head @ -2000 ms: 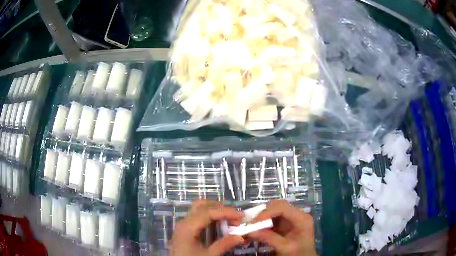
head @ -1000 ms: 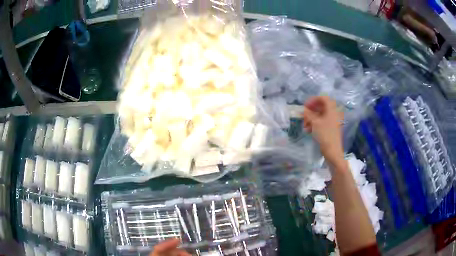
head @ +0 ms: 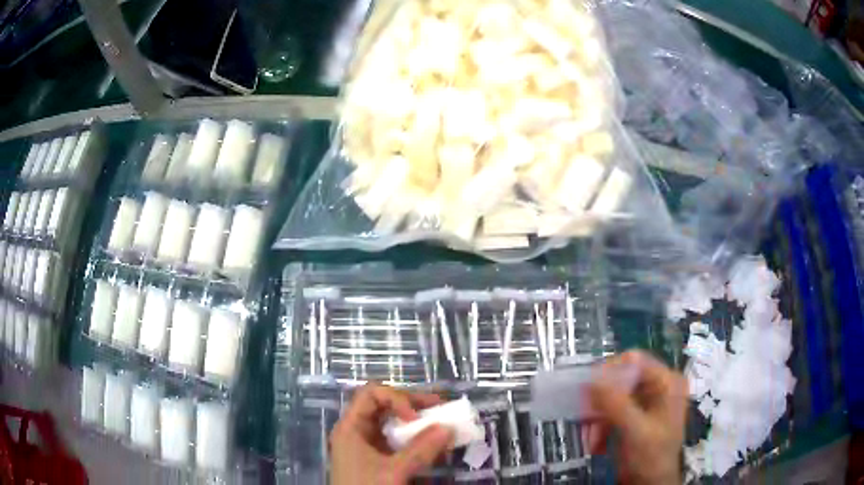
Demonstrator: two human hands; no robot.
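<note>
My left hand (head: 384, 440) holds a thick white piece (head: 441, 424) between thumb and fingers, with a small white flap at its right end. My right hand (head: 639, 412) holds a translucent clear sleeve (head: 561, 390) by its right end, apart from the white piece. Both hands are over the lower part of the clear tray (head: 296, 332), where slim silvery stems (head: 474, 336) lie in pockets. The bottom of both hands is cut off by the frame edge.
A large clear bag of cream blocks (head: 483, 114) lies behind the tray. Trays of filled white units (head: 175, 227) stand at left. A pile of small white pieces (head: 753, 360) is at right, beside a blue tray (head: 838, 275). A crumpled clear bag (head: 720, 123) lies behind the pile.
My right hand has come back from the crumpled bag to the near tray and now holds a clear sleeve. My left hand now shows the white piece. The view has shifted.
</note>
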